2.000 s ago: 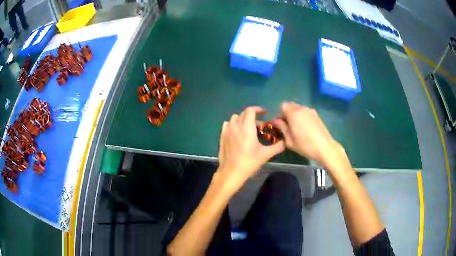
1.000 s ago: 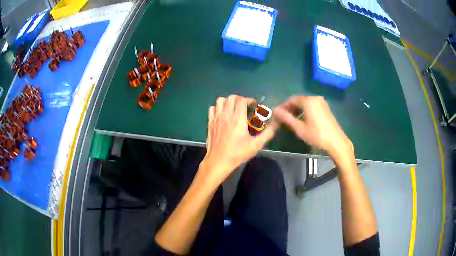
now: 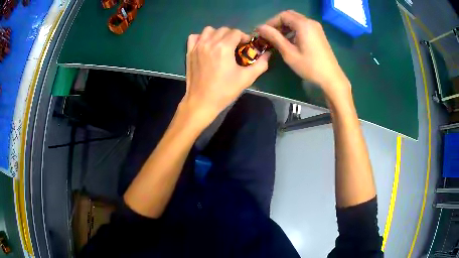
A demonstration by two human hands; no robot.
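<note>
An orange-brown copper-wound coil [image 3: 246, 54] is held over the green bench by the thumb and fingertips of my left hand [image 3: 214, 68]. My right hand [image 3: 304, 48] is at the coil's upper right, with its thumb and index finger bent towards it. The right fingertips are blurred, and a dark brown part shows between the hands. I cannot tell whether the right fingers touch or pinch it. More coils [image 3: 121, 19] lie on the bench at the upper left, cut by the frame's top edge.
A blue bin [image 3: 347, 17] with white contents stands at the upper right. A small white piece [image 3: 375, 59] lies right of it. The blue sheet [image 3: 17, 55] with coils is at the far left beyond a metal and yellow edge. The bench's front edge [image 3: 126, 70] runs below my hands.
The view has tilted down, so bench things sit higher and one blue bin has left the picture. My right hand has come back to the coil. The white ring on the coil no longer shows.
</note>
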